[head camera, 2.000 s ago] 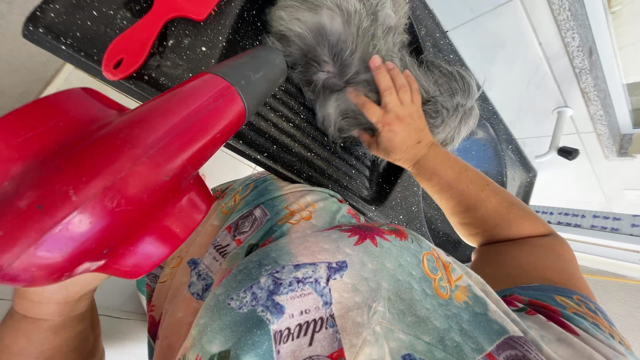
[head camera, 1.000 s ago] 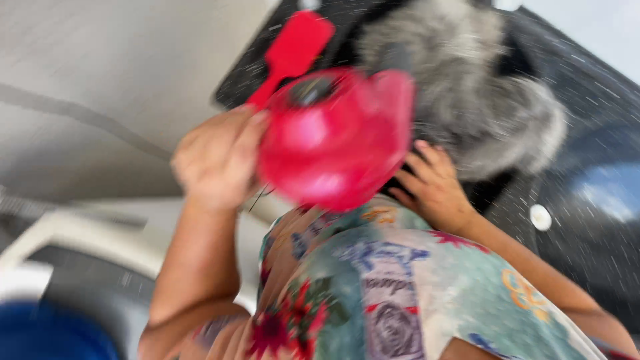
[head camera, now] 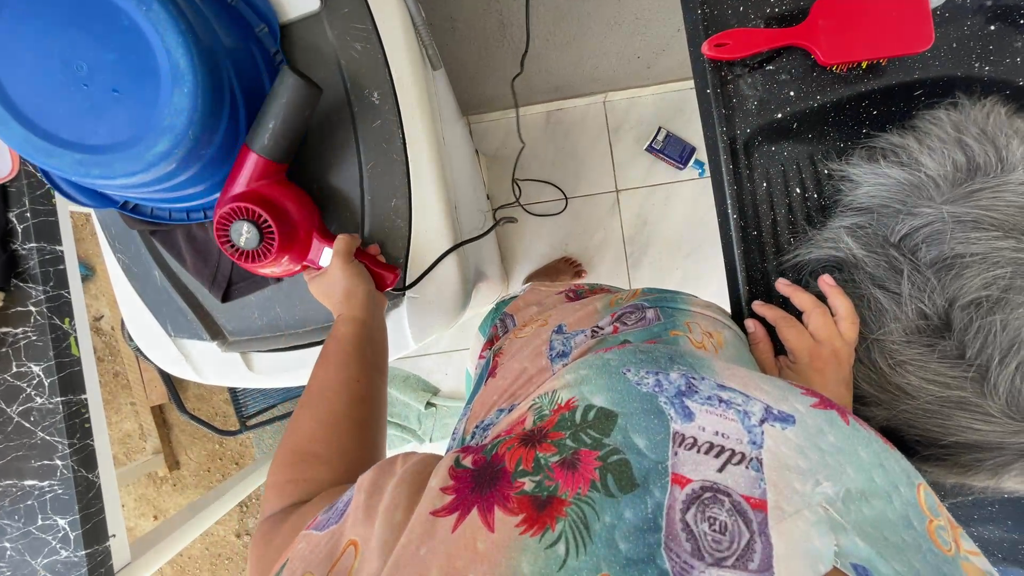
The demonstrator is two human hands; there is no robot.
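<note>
My left hand (head camera: 348,276) is closed around the handle of a red hair dryer (head camera: 268,216) with a dark grey nozzle. The dryer is over the dark lid of a white appliance, its nozzle beside a blue plastic tub. At the right, my right hand (head camera: 808,336) has its fingers spread at the edge of the black speckled sink counter (head camera: 768,144), close against a long-haired grey animal (head camera: 952,296). The animal's head cannot be made out. Above it on the counter lies a red paddle hairbrush (head camera: 868,32), bristles down.
The blue tub (head camera: 104,96) stands on the white appliance (head camera: 448,192) at the left, with a dark cloth (head camera: 200,256) under it. A black cord (head camera: 520,120) trails over the tiled floor, where a small blue bottle (head camera: 672,150) lies. A black marbled countertop (head camera: 36,384) borders the far left.
The hair dryer, pointed at the grey fur two seconds ago, has moved left, away from the animal, to over the appliance. My right hand has come off the fur's top to its near side. The view has swung left.
</note>
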